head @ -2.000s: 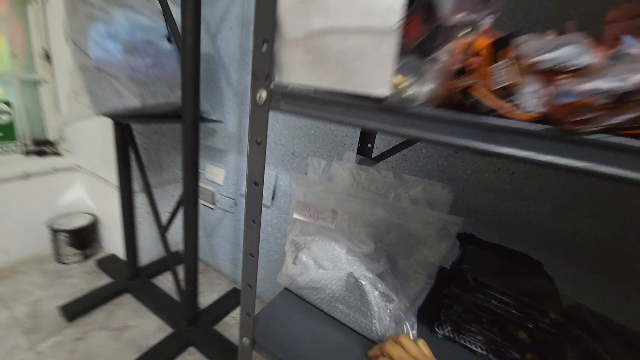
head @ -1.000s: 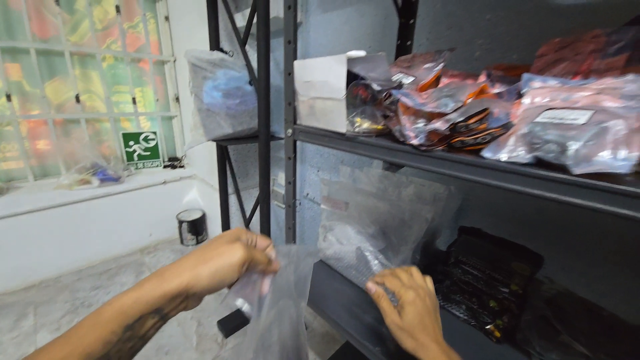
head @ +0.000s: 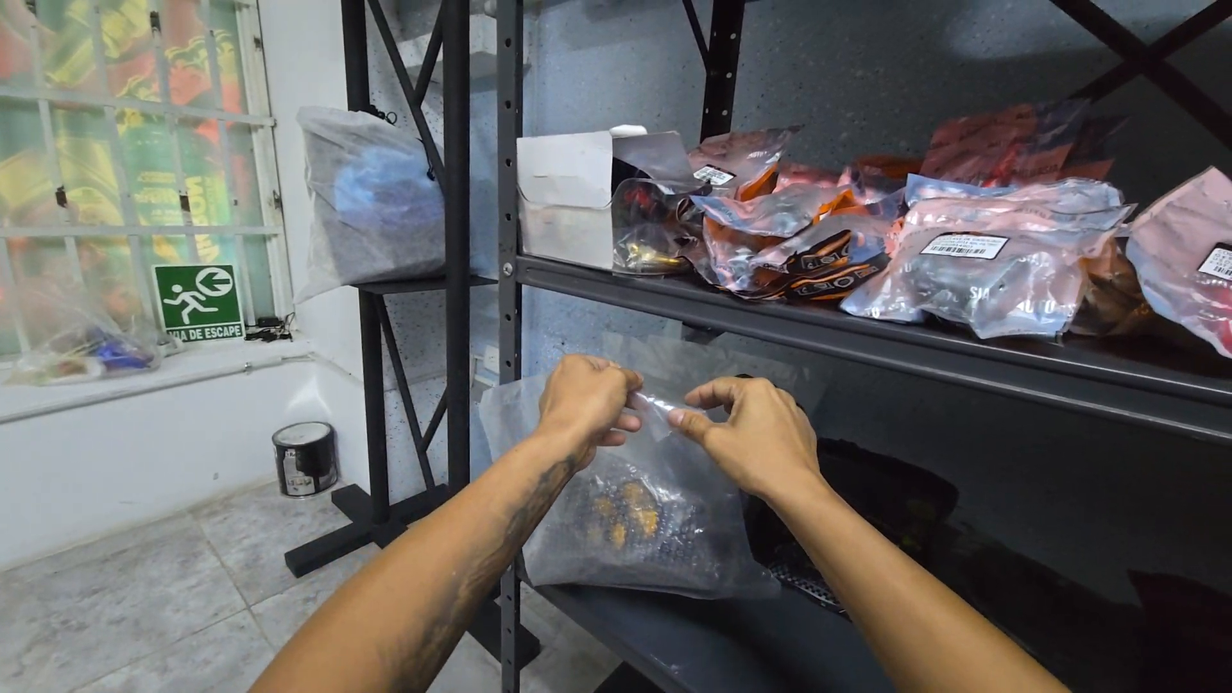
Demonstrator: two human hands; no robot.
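A clear plastic bag (head: 654, 539) with bubble wrap and some orange-yellow things inside hangs or stands at the left end of the lower shelf. My left hand (head: 589, 404) pinches the bag's top edge between thumb and fingers. Close on its right, my right hand (head: 751, 428) grips the same edge with thumb and forefinger. Another translucent bag stands behind, partly covered by my hands. A black plastic-wrapped bundle (head: 895, 491) lies to the right, partly hidden by my right forearm.
The upper metal shelf (head: 818, 337) holds a white cardboard box (head: 566, 197) and several labelled plastic packets (head: 991, 250). Left of the rack is a black metal stand (head: 457, 241) bearing a filled bag (head: 375, 202). A paint can (head: 305, 459) sits on the floor by the wall.
My hands, apart one second ago with the left holding clear plastic, are now close together at the bag's top edge. The view has swung up since two seconds ago.
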